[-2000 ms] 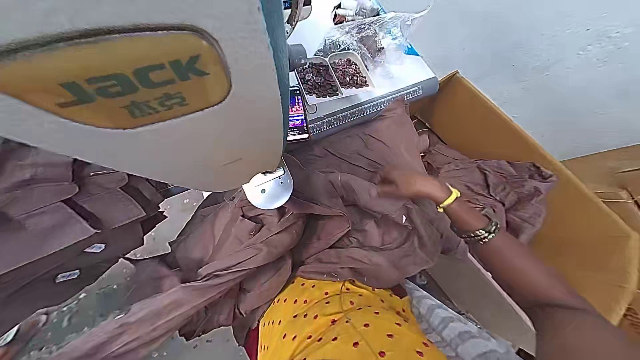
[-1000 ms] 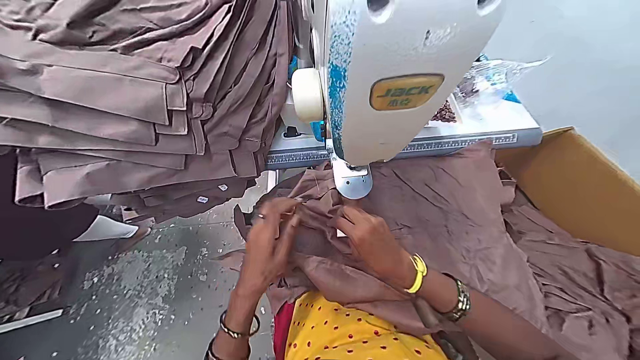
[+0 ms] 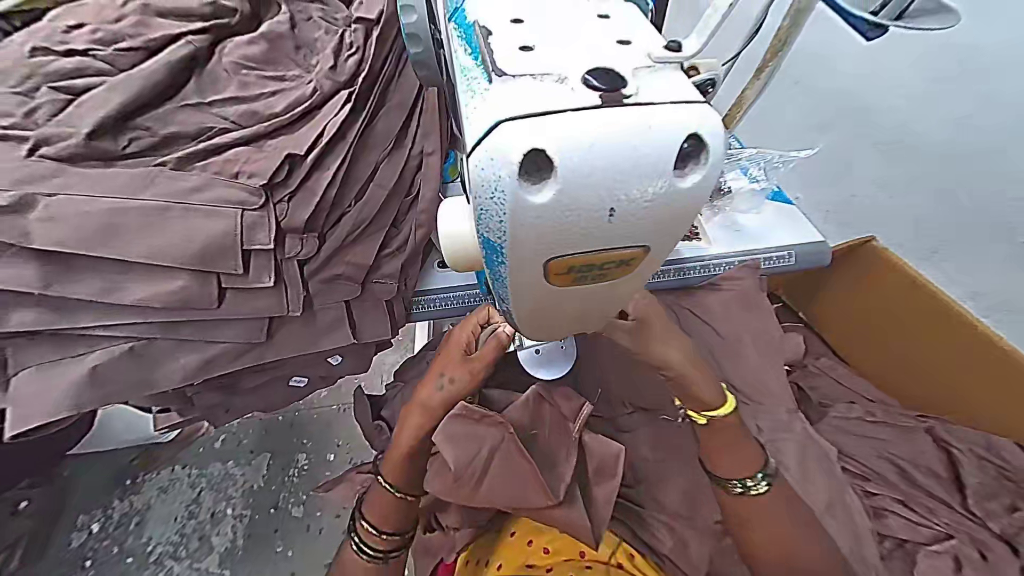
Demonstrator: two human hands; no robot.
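A white Jack sewing machine head [image 3: 608,200] stands in front of me, with a rounded metal plate [image 3: 547,358] at its lower end. My left hand [image 3: 464,352] is at the left of that plate, its fingers bent together; whether cloth is between them is hidden. On the other side, my right hand [image 3: 660,340] reaches to the machine's lower right edge, its fingertips partly hidden behind the head. Brown cloth [image 3: 520,456] lies bunched below both hands and over my lap, and spreads to the right under my right forearm.
A tall stack of brown garment pieces [image 3: 120,216] rises at the left. At the right, a cardboard box [image 3: 896,320] holds more brown cloth. Clear plastic [image 3: 752,180] lies on the machine bed [image 3: 792,232], whose front edge bears a ruler scale. Speckled floor [image 3: 184,496] shows at lower left.
Both hands were together on the cloth just below the machine a second ago; now they are apart, up at either side of its lower end. The view has shifted.
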